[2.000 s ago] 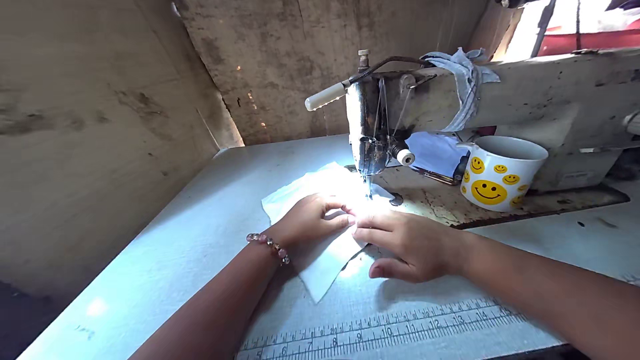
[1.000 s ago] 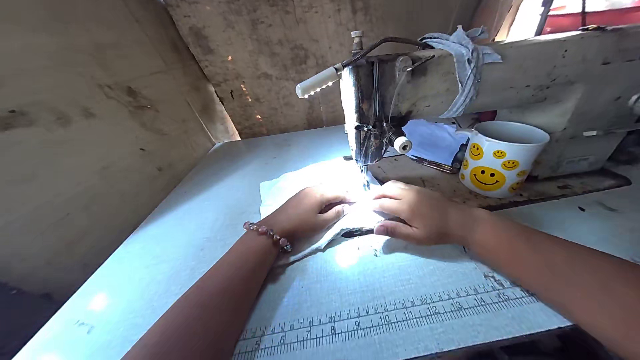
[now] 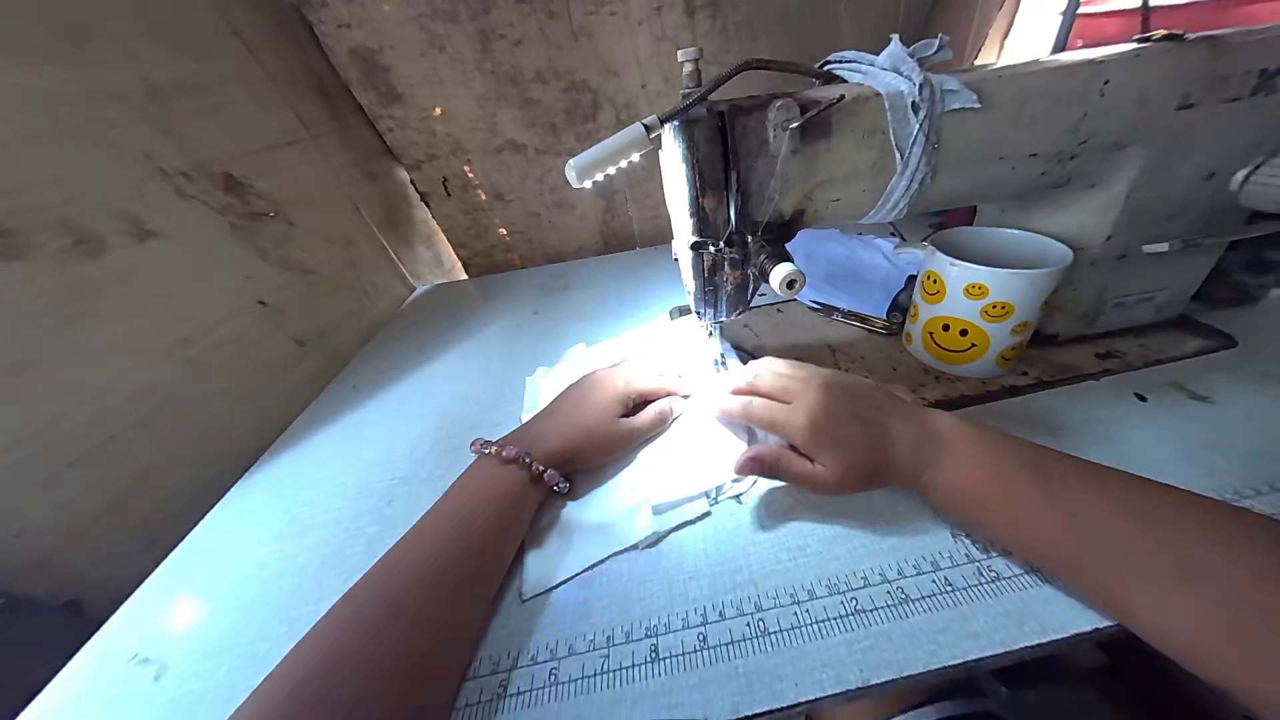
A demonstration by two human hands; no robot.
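Note:
White fabric (image 3: 600, 530) lies under the needle area of a sewing machine (image 3: 710, 220), brightly lit by a small LED lamp (image 3: 612, 155). My left hand (image 3: 605, 415), with a beaded bracelet (image 3: 520, 465) at the wrist, rests on the cloth left of the needle, thumb and fingers near each other. My right hand (image 3: 825, 425) presses on the cloth's right side just beside the presser foot, fingers bent and thumb lower. Glare hides the fingertips and the stitching point.
A mug with smiley faces (image 3: 985, 300) stands on the machine bed, beside a folded bluish cloth (image 3: 850, 270) and metal scissors or snips (image 3: 855, 318). A rag is tied around the machine arm. A printed ruler (image 3: 750, 630) runs along the table's front edge.
The fabric, bunched between my hands a second ago, now spreads flatter toward the front, with a corner below my left wrist. Both hands remain beside the needle.

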